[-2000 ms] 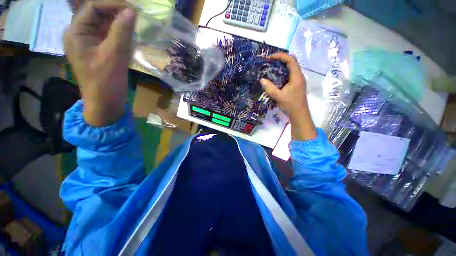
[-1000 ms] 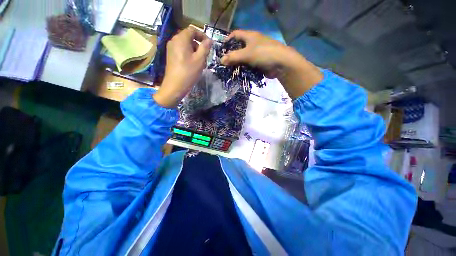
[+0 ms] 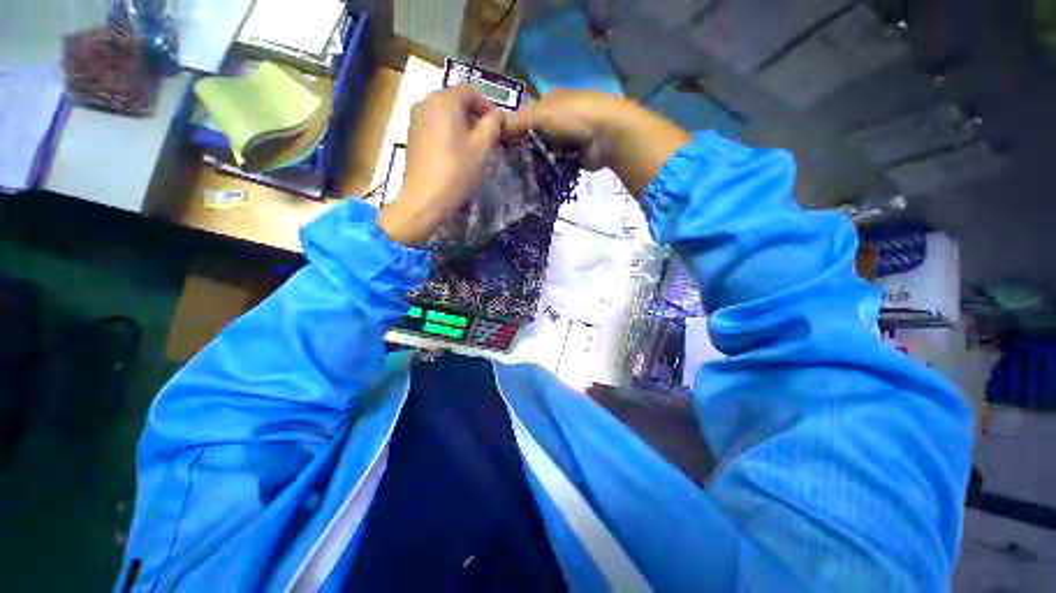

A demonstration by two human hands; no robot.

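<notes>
My left hand (image 3: 446, 156) is shut on the top edge of a clear poly bag (image 3: 492, 209), which hangs over the scale with dark contents. My right hand (image 3: 591, 122) is at the bag's mouth, touching or close to my left hand; its fingertips are partly hidden, and whether it holds parts cannot be told. A heap of small dark and silvery metal parts (image 3: 498, 278) covers the scale pan below. The counting scale (image 3: 446, 323) shows green lit displays and a red-and-grey keypad at its front edge.
A blue tray (image 3: 349, 104) with folded yellow paper (image 3: 257, 114) is left of the scale. A bag of reddish-brown parts (image 3: 110, 70) lies far left. The calculator (image 3: 492, 86) is behind the scale. Clear plastic trays (image 3: 662, 342) and written sheets (image 3: 596, 249) are to the right.
My right hand, which held a clump of dark parts, has moved in to the bag's mouth beside my left hand. That clump is no longer plainly visible. The view has shifted.
</notes>
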